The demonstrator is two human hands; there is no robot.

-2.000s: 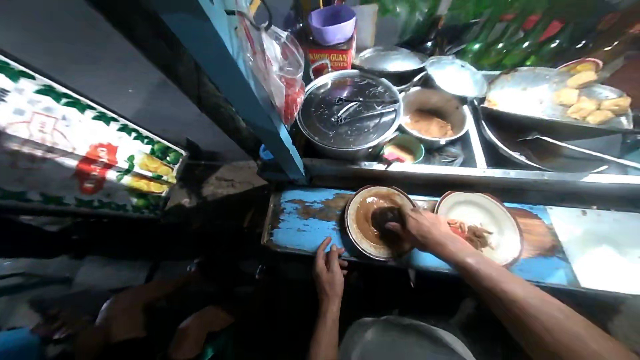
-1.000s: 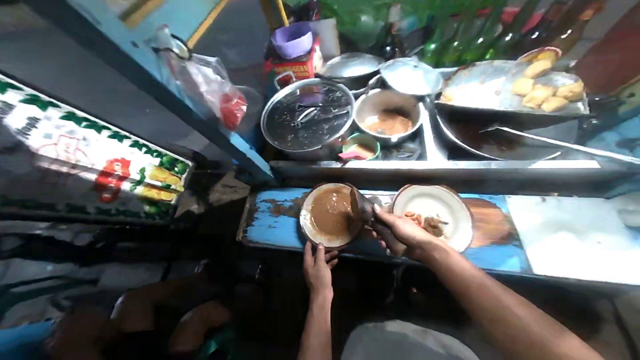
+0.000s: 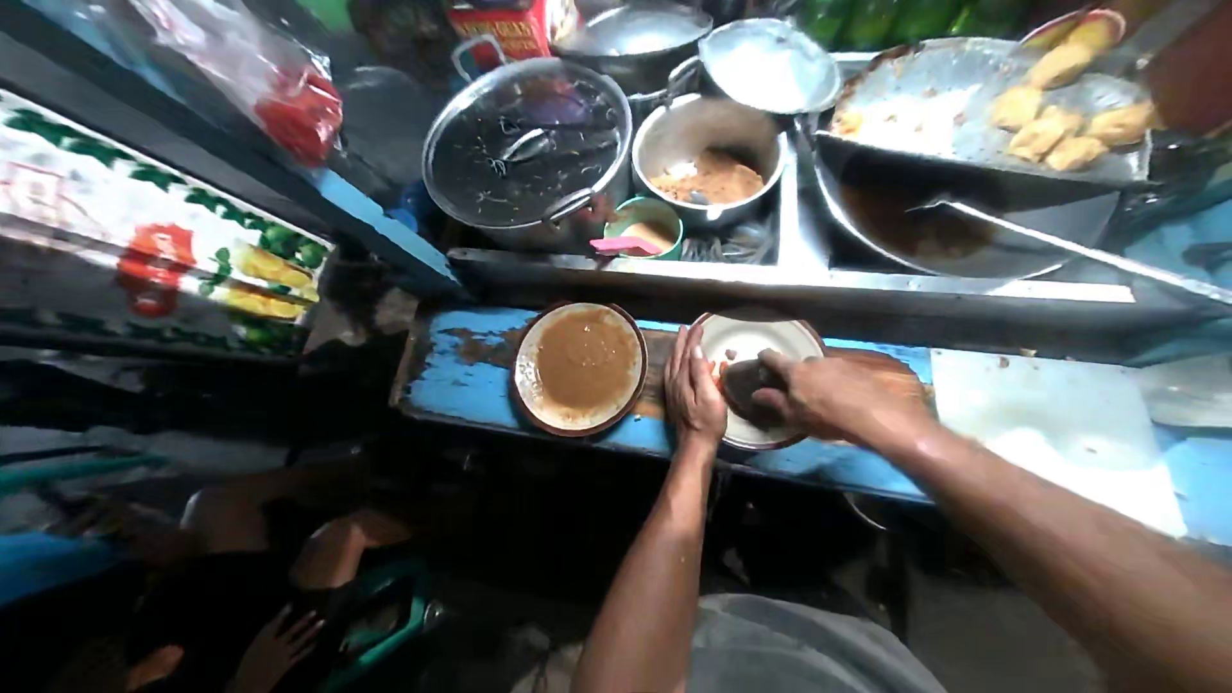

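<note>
My right hand [image 3: 804,395] grips a dark pestle [image 3: 754,390], its broad end down in the right plate [image 3: 760,332], a cream one with a brown rim. Small orange-red and pale bits show beside the pestle; the rest under it is hidden. My left hand [image 3: 695,390] lies against the left rim of this plate, fingers extended; whether it grips the rim I cannot tell. Left of it, on the blue worn plank [image 3: 462,380], stands a similar plate holding brown sauce [image 3: 589,361], touched by neither hand.
Behind a metal ledge [image 3: 818,284] stand a lidded pot [image 3: 527,144], an open pot [image 3: 709,159] with brown food, a green cup [image 3: 664,217] and a wok [image 3: 948,226] under a tray of fried pieces [image 3: 1049,130]. A white board [image 3: 1059,404] lies right. Another person's hand [image 3: 279,645] is lower left.
The pestle, earlier in the sauce plate, is now in the right plate, still in my right hand. My left hand has moved right, from the sauce plate to the right plate's rim.
</note>
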